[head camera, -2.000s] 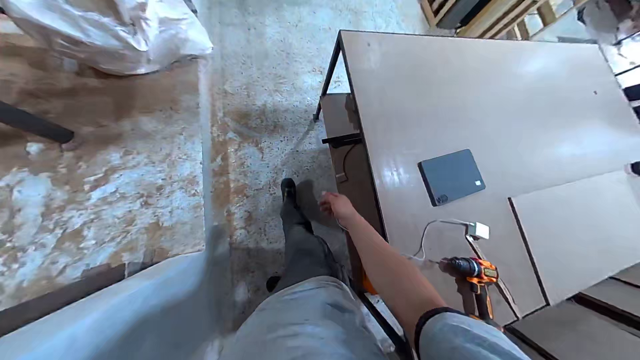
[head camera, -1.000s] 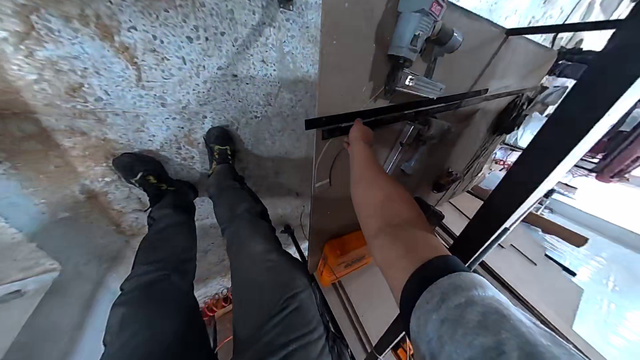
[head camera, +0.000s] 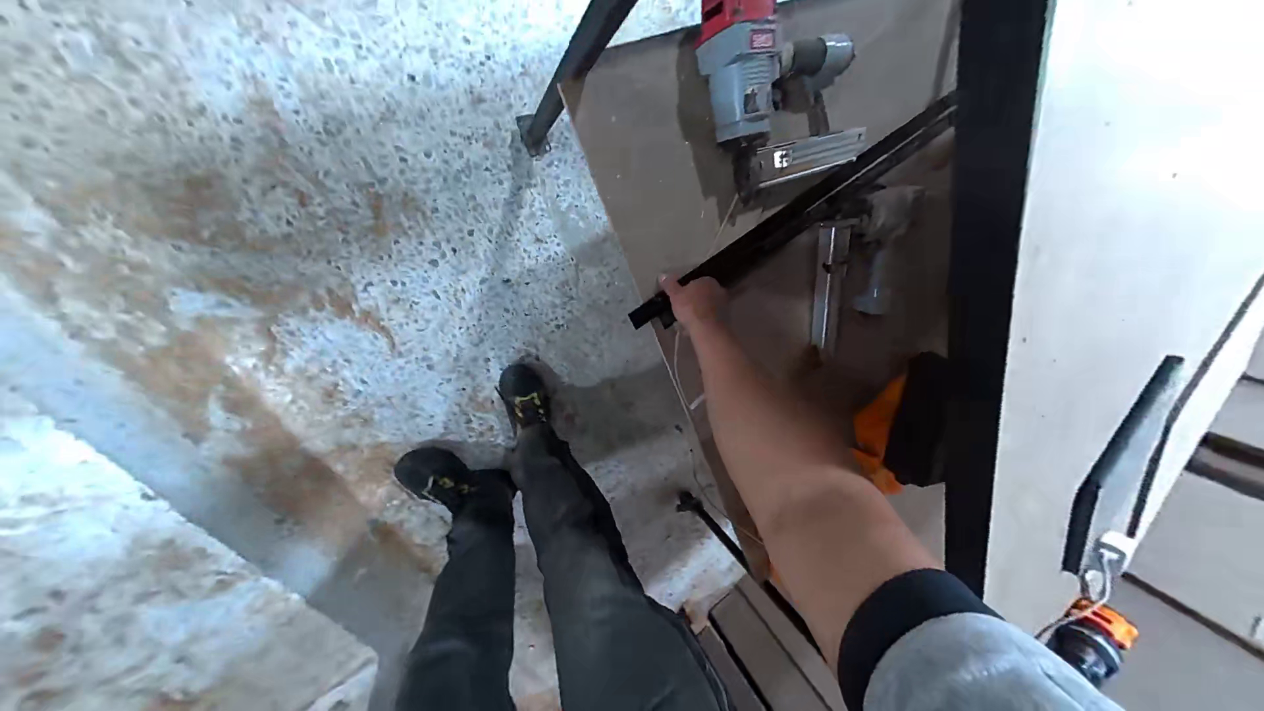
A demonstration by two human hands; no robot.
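Observation:
My right hand (head camera: 694,299) is closed around the near end of a long black metal bar (head camera: 790,219), which slants up to the right over a lower shelf board (head camera: 632,128). Just beyond the bar lies a red and grey pneumatic nail gun (head camera: 743,79) with a silver magazine. A second nail gun (head camera: 831,281), grey and silver, lies on the near side of the bar, in shadow. Whether one bar or two lie together in my grip cannot be told. My left hand is out of view.
A black table leg (head camera: 573,69) stands at the shelf's far corner. The black-edged tabletop (head camera: 1116,247) rises at the right, with an orange and black cordless drill (head camera: 1091,637) by a white charger (head camera: 1116,545). An orange object (head camera: 877,430) sits under the table. My shoes are on the stained floor (head camera: 326,296).
Two seconds ago my right hand was empty beside the table; one second ago it was at the black bar on the shelf. Now the bar slants more steeply. The view has turned toward the shelf.

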